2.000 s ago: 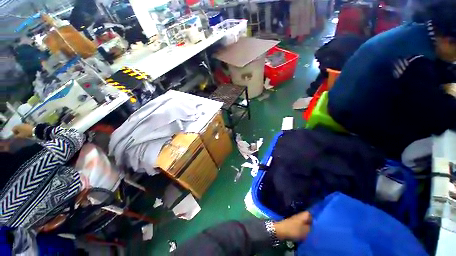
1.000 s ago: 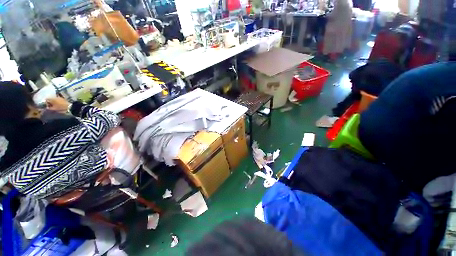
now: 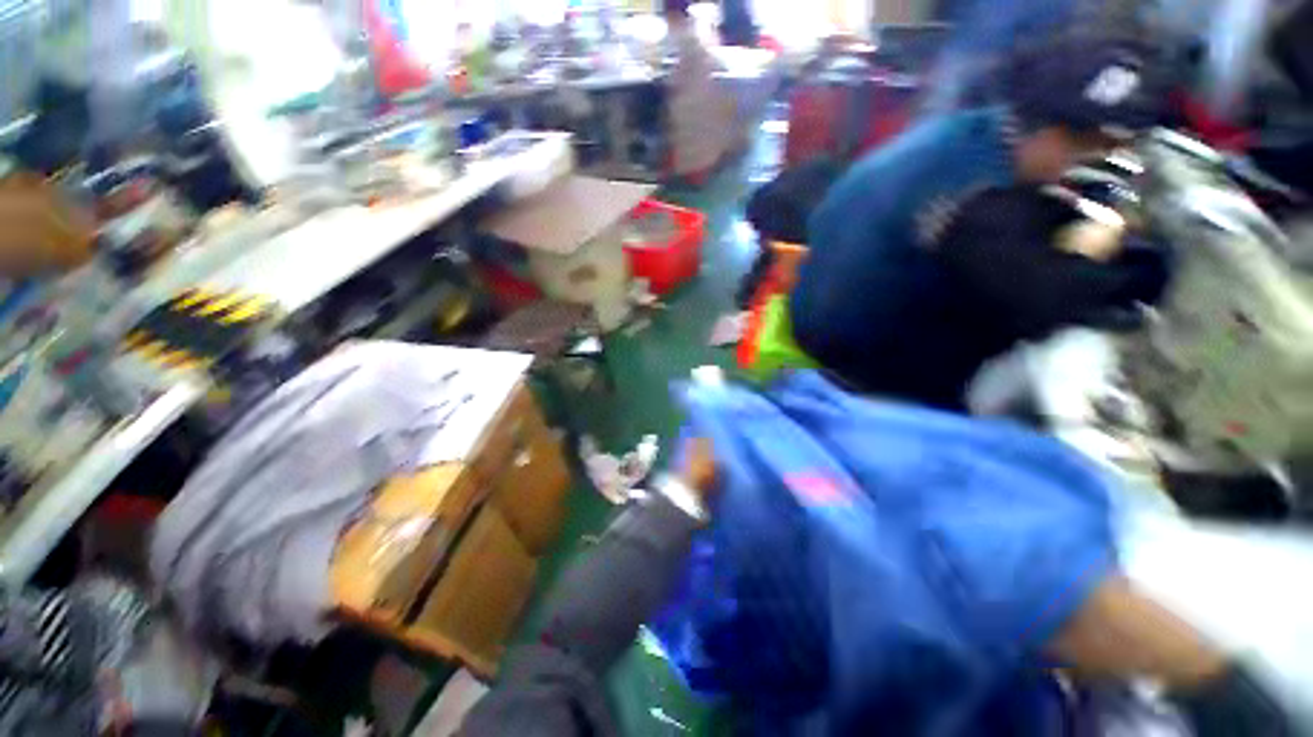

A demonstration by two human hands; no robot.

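Note:
A blue garment (image 3: 893, 518) is stretched between my two hands in front of me, blurred by motion, with a small pinkish patch near its upper left. My left hand (image 3: 700, 472) grips its upper left edge. My right hand (image 3: 1138, 634) is at its lower right edge, with the fingers hidden in or behind the cloth. The garment hides most of the blue bin behind it.
A cardboard box (image 3: 483, 562) with pale grey cloth (image 3: 274, 490) stands at left. A person in a dark cap (image 3: 907, 274) sits at a machine ahead right. A white table (image 3: 1238, 590) is at right. A red basket (image 3: 662, 245) and paper scraps lie on the green floor.
The blue garment has been raised and spread, and my right hand has come into view. The view has swung right, showing the seated person's cap and the white table.

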